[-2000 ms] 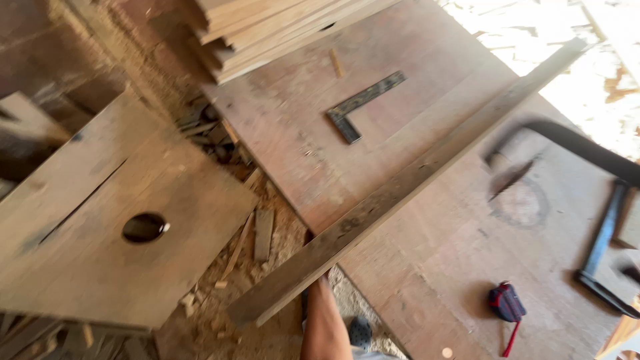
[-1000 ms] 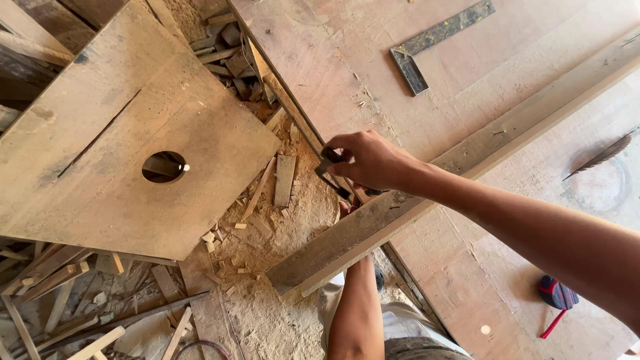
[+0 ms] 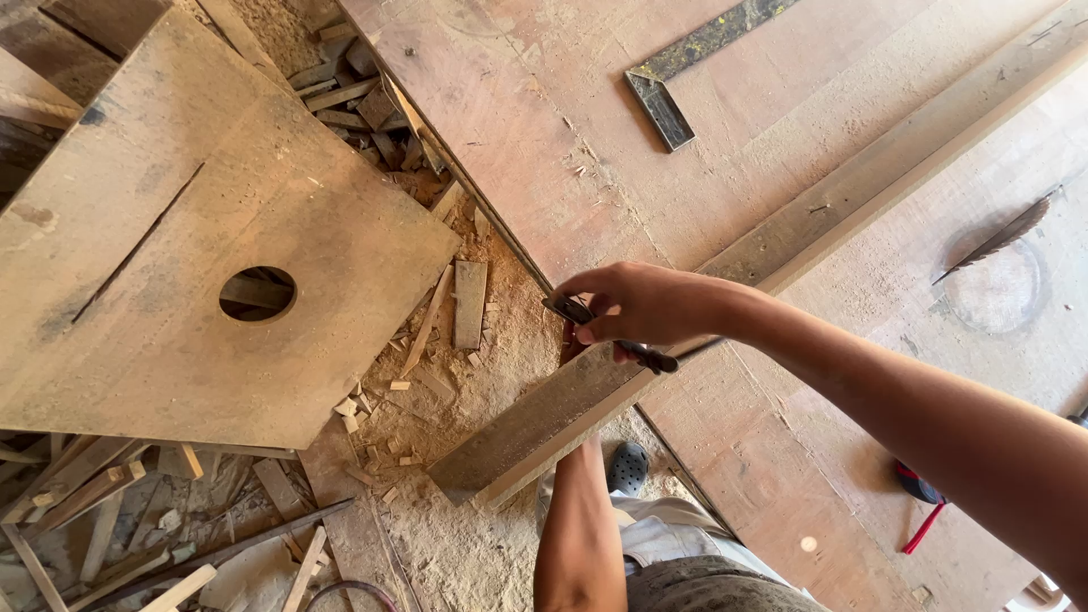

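Observation:
A long wooden beam (image 3: 850, 183) lies diagonally across the wooden tabletop (image 3: 748, 110), its near end overhanging the edge. My right hand (image 3: 633, 302) is closed around a dark metal tool (image 3: 654, 359), apparently a clamp, over the beam near the table edge. Its jaw-like end shows by my fingertips. My left hand (image 3: 572, 340) is mostly hidden beneath the beam, with its fingers showing at the far side and its forearm coming up from below. A try square (image 3: 663, 110) lies flat beyond the beam. A red and dark blue tape measure (image 3: 920, 486) is partly hidden by my right forearm.
A toothed saw blade (image 3: 999, 240) shows above a round patch in the tabletop. At left stands a wooden panel (image 3: 170, 365) with a round hole and a slit. Wood offcuts (image 3: 470, 304) and sawdust cover the floor. A clog (image 3: 627, 467) is below the table edge.
Two seconds ago my right hand was not on the beam; it has come in from the right with the dark tool. A black curved object seen over the right side is gone from there.

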